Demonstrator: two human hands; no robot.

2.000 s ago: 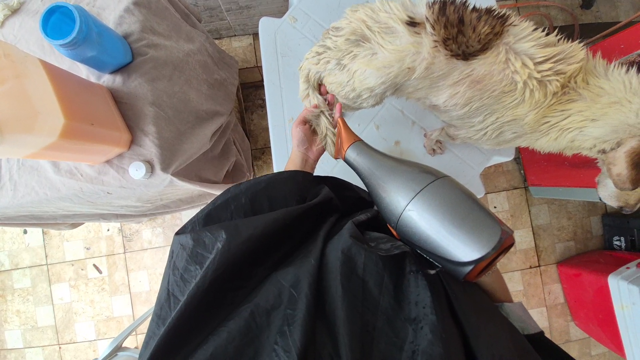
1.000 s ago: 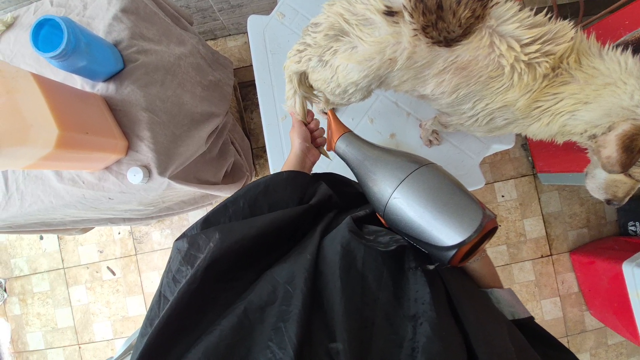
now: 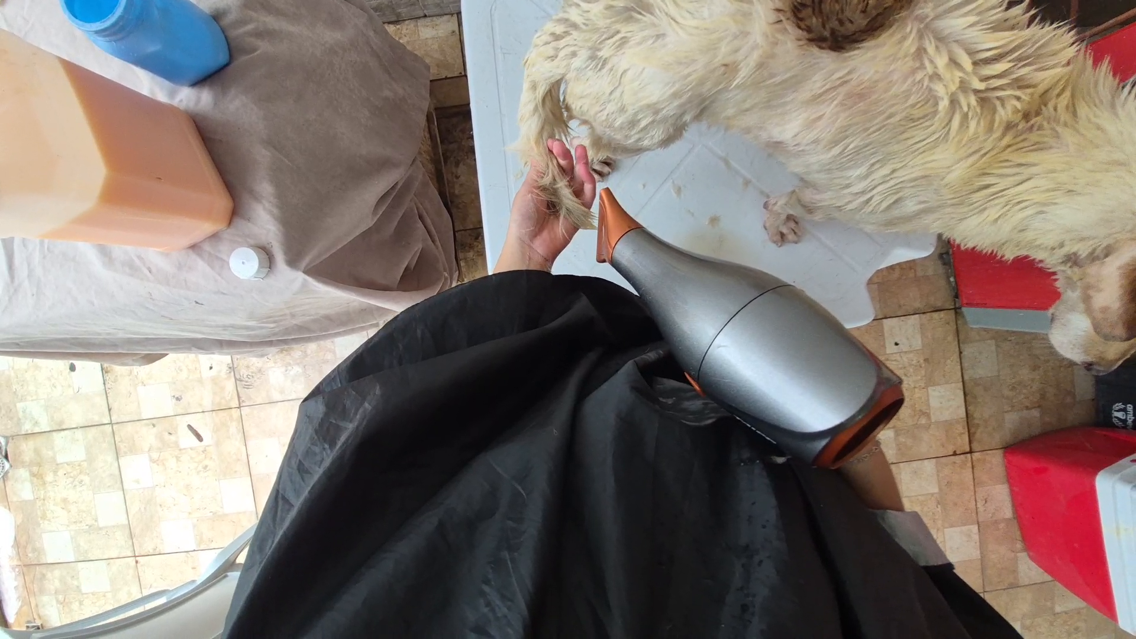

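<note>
A dog with cream and brown damp-looking fur (image 3: 825, 124) stands on a white plastic table (image 3: 683, 204). Its tail (image 3: 543, 115) hangs down into my left hand (image 3: 548, 209), which is palm up with the fingers partly spread and the tail hair lying across it. A grey hair dryer with an orange nozzle (image 3: 754, 328) points at the tail tip from the right, its nozzle close to my left fingers but apart from them. My right forearm and wrist (image 3: 870, 479) show behind the dryer's rear end; the right hand itself is hidden by the dryer and the black cape (image 3: 497, 470).
On the left, a cloth-covered surface (image 3: 328, 133) bears a large jug of orange liquid (image 3: 115, 160), a blue plastic bottle (image 3: 160, 40) and a white cap (image 3: 249, 263). Red and white boxes (image 3: 1065, 506) stand on the tiled floor (image 3: 932, 382) at the right. Part of a plastic chair (image 3: 177, 603) shows at lower left.
My left hand was closed around the tail end one second ago; its fingers have loosened and the palm now faces up. The dryer's nozzle stays near the tail.
</note>
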